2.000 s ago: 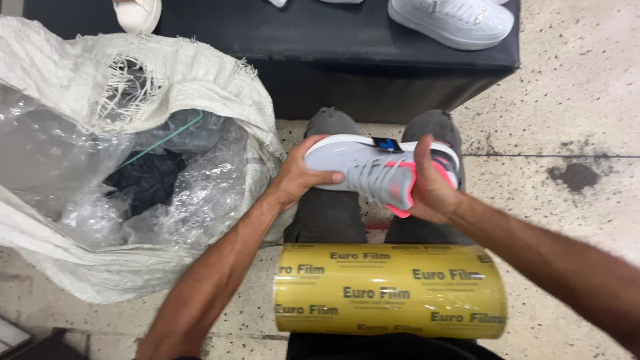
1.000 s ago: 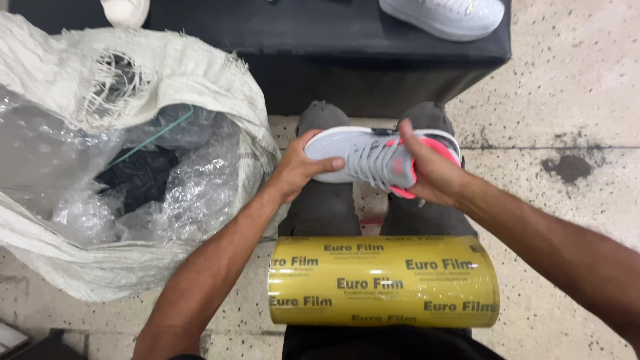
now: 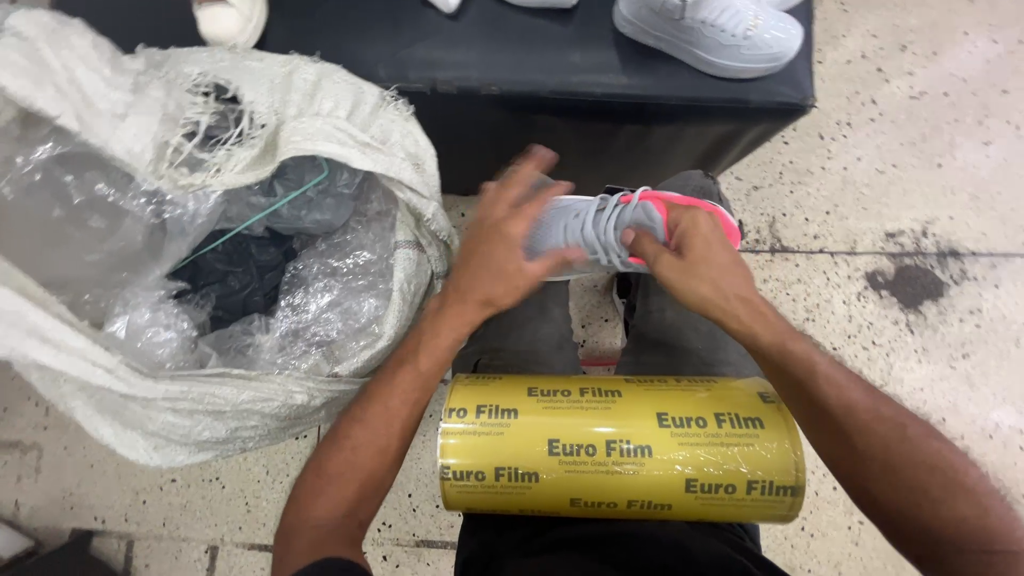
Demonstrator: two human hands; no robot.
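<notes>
A grey sneaker with grey laces and a pink collar lies sideways above my knees, toe to the left. My right hand grips it at the collar and tongue, thumb by the top of the laces. Over the toe is my left hand, blurred, fingers spread; whether it touches the shoe I cannot tell. A roll of yellow Euro Film wrap rests across my lap, below the shoe.
At left stands a frayed white woven sack holding clear plastic film and dark plastic. A black padded bench ahead bears white shoes. Speckled floor shows at right, with a dark stain.
My left hand has loosened from the toe, its fingers now spread. The sneaker has turned in my right hand, so its laces face up more. A dark tag seen on its side earlier is now mostly hidden.
</notes>
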